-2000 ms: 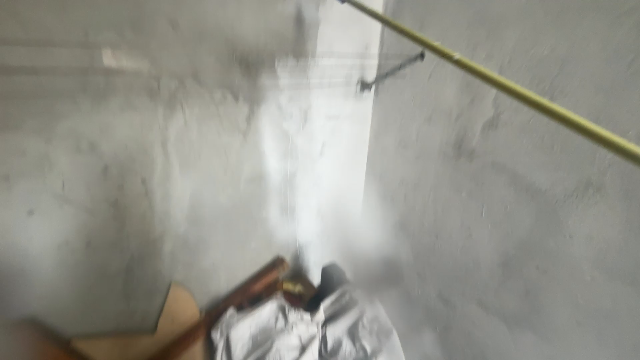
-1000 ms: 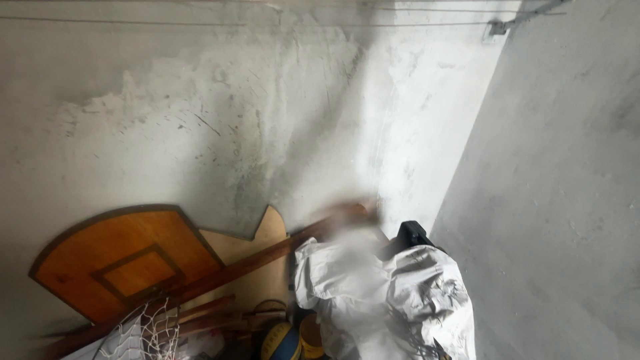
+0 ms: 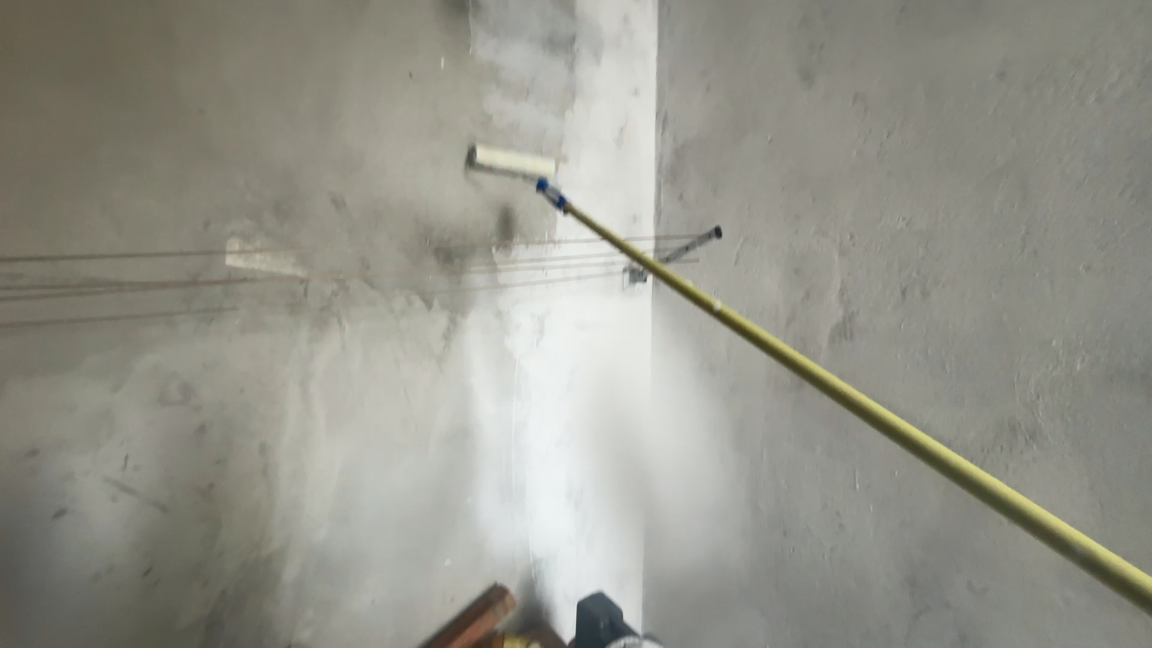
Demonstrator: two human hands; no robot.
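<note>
Neither my left hand nor my right hand shows in the head view. A paint roller (image 3: 515, 162) with a pale cover lies against the stained left wall, just left of the white strip near the corner. Its blue fitting (image 3: 552, 194) joins a long yellow extension pole (image 3: 855, 402), which slants down to the lower right and leaves the frame there, so whatever holds its far end is hidden. A bright white painted strip (image 3: 598, 378) runs down the left wall beside the corner. The right wall (image 3: 945, 225) is rough and grey.
Several thin clotheslines (image 3: 135, 286) stretch across the left wall to a metal bracket (image 3: 636, 274) near the corner; the pole passes in front of its arm. At the bottom edge stand a brown wooden beam (image 3: 472, 619) and a dark object (image 3: 598, 619).
The view has tilted up since one second ago. The roller and its pole are now in sight; one second ago neither showed, and two seconds ago only part of the pole did.
</note>
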